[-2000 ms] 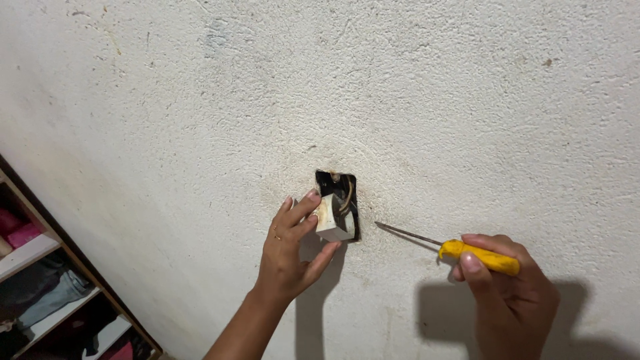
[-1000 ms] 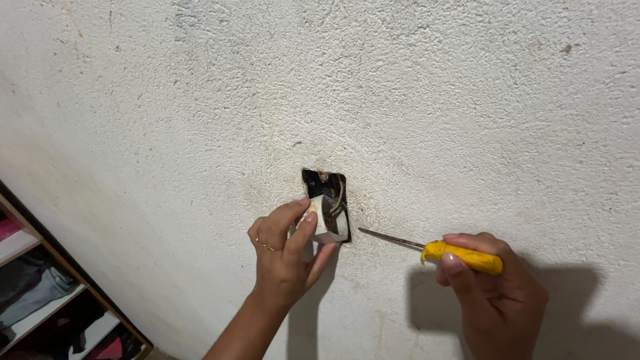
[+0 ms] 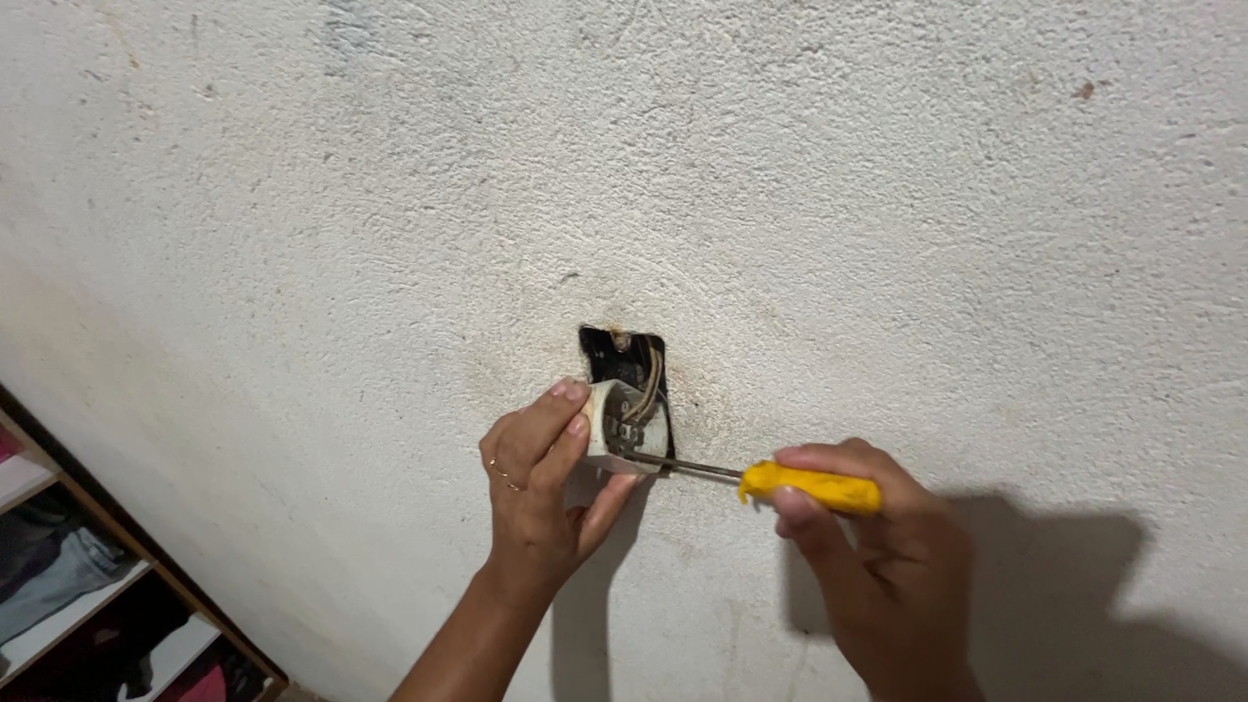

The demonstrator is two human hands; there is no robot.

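My left hand (image 3: 541, 478), with a thin ring on one finger, grips a white electrical outlet or switch unit (image 3: 602, 426) by its edges. The unit is tilted out of a black recessed wall box (image 3: 614, 362), its back with metal terminals turned to the right. Pale wires (image 3: 651, 380) run from the box to those terminals. My right hand (image 3: 877, 556) holds a screwdriver by its yellow handle (image 3: 817, 488). The shaft (image 3: 697, 469) points left, and its tip is at the lower terminal area of the unit; whether it sits in a screw cannot be told.
A rough white plastered wall (image 3: 390, 292) surrounds the box. At the lower left stands a shelf unit (image 3: 161, 577) with folded clothes (image 3: 73, 575) in its compartments. Shadows of both hands fall on the wall.
The screwdriver has moved left, from beside the box to the unit's terminals. My left hand has turned the unit so that more of its back shows.
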